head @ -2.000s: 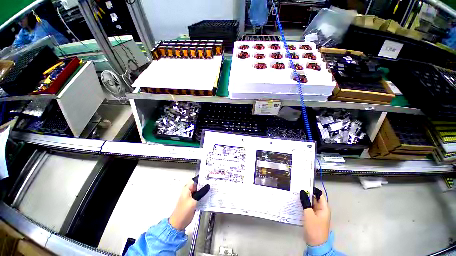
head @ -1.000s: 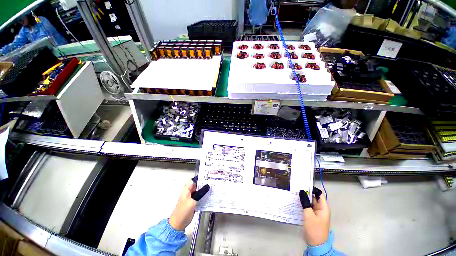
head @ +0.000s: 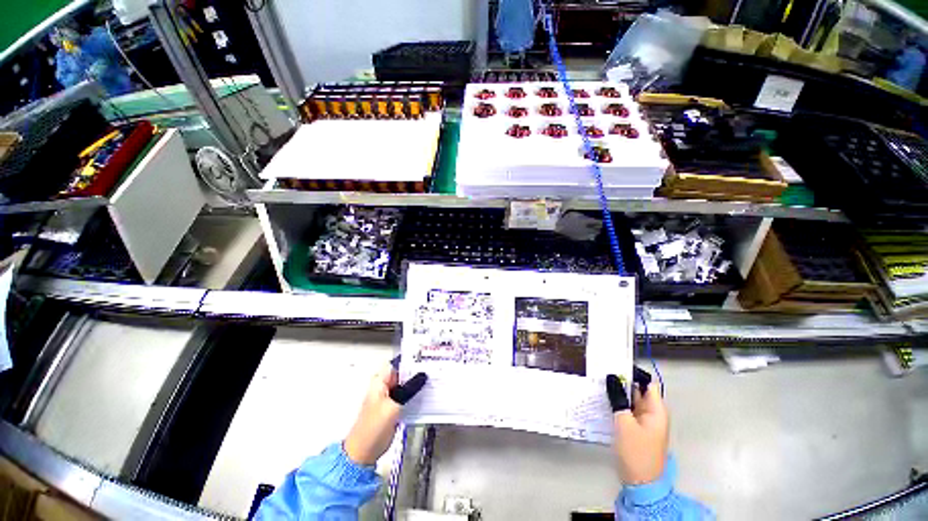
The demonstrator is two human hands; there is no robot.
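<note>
A white work instruction sheet (head: 504,397) with two dark pictures side by side is held up in front of me over the conveyor. My left hand (head: 379,415) grips its lower left edge, with a black finger cot on the thumb lying over the front. My right hand (head: 641,432) grips its lower right edge, also with black cots on the thumb and a finger. The other fingers are mostly hidden behind the sheet.
The shelf beyond holds orange-black parts (head: 371,102) under a white divider sheet (head: 356,149) and a white foam tray (head: 560,173) with red-copper rings. Silver pieces (head: 354,242) lie in bins below. A blue coiled cord (head: 593,168) hangs down before the shelf. People in blue stand at the back.
The sheet is still held in both hands and looks slightly raised and tilted back at its lower edge. The view has shifted a little. A dark object shows at the bottom edge, near the right hand.
</note>
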